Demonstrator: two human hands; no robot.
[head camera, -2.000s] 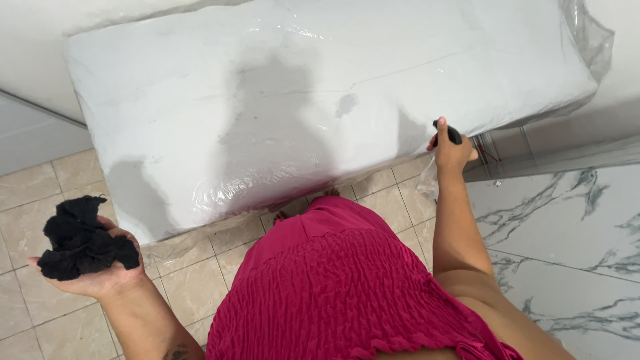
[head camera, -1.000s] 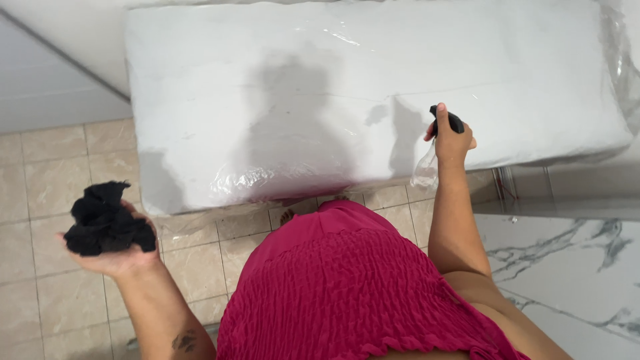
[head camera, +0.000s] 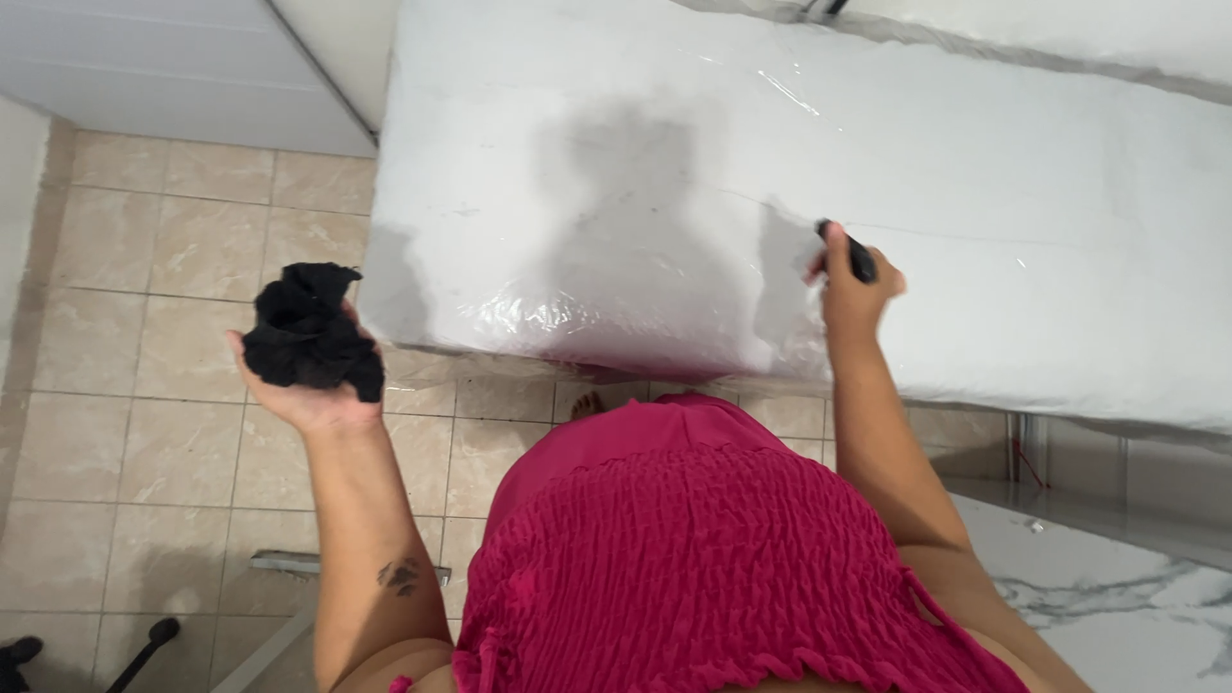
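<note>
A crumpled black cloth (head camera: 313, 332) rests in my upturned left hand (head camera: 308, 399), over the tiled floor beside the left end of a white padded surface (head camera: 626, 221) wrapped in clear plastic. My right hand (head camera: 857, 284) grips a spray bottle by its black trigger head (head camera: 857, 258) above that surface's near side. The bottle's clear body hangs below the hand and is mostly blurred against the plastic. Shadows of my head and arms fall across the wrapping.
Beige floor tiles (head camera: 183, 346) run along the left. A grey panel (head camera: 192, 67) stands at the upper left. At the lower right is a marble-patterned surface (head camera: 1107, 597). Metal legs (head camera: 279, 645) and black-ended parts (head camera: 144, 654) are at the lower left.
The view has shifted left, with more floor now showing. My left hand still holds the black cloth, and my right hand, still on the spray bottle, is farther in over the wrapped surface.
</note>
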